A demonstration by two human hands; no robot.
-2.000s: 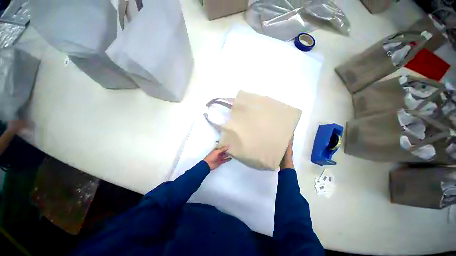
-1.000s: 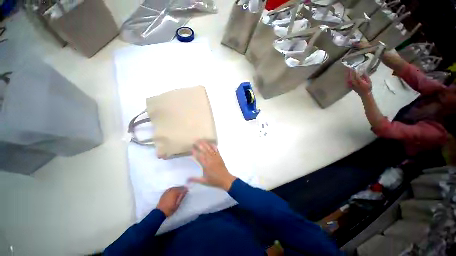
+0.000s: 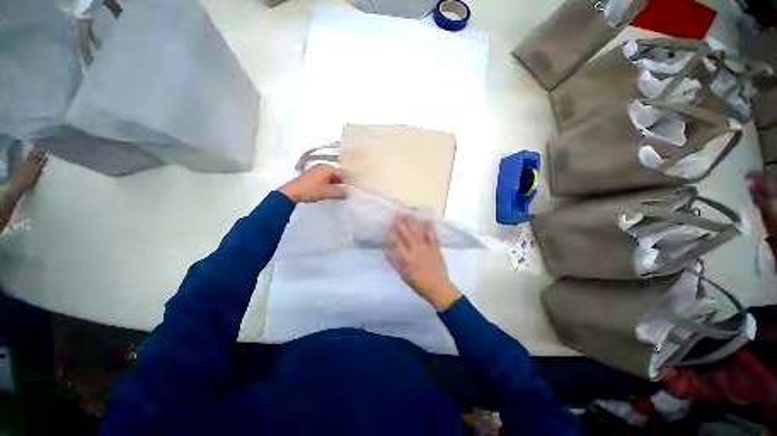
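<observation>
A beige tote bag [image 3: 400, 157] lies flat on a stack of white tissue paper [image 3: 392, 72], its handles pointing left. A thin sheet of tissue [image 3: 375, 217] is folded up over the bag's near part. My left hand [image 3: 317, 184] pinches the sheet's edge near the bag's left side. My right hand [image 3: 416, 247] lies on the folded tissue over the bag's near edge, blurred, fingers apart and pointing away from me. The bag's near edge shows only faintly through the tissue.
A blue tape dispenser [image 3: 516, 187] and loose white labels [image 3: 524, 251] are right of the paper. Taupe bags [image 3: 596, 234] stand at right, near a red item [image 3: 673, 17]. Grey-white wrapped bags [image 3: 170, 94] stand at left. A blue tape roll [image 3: 451, 14] lies beyond. Other people's hands show at both sides.
The near side of a tissue sheet is now folded over the bag. My left hand has moved up to its edge, and my right hand now rests on tissue. The camera view has shifted.
</observation>
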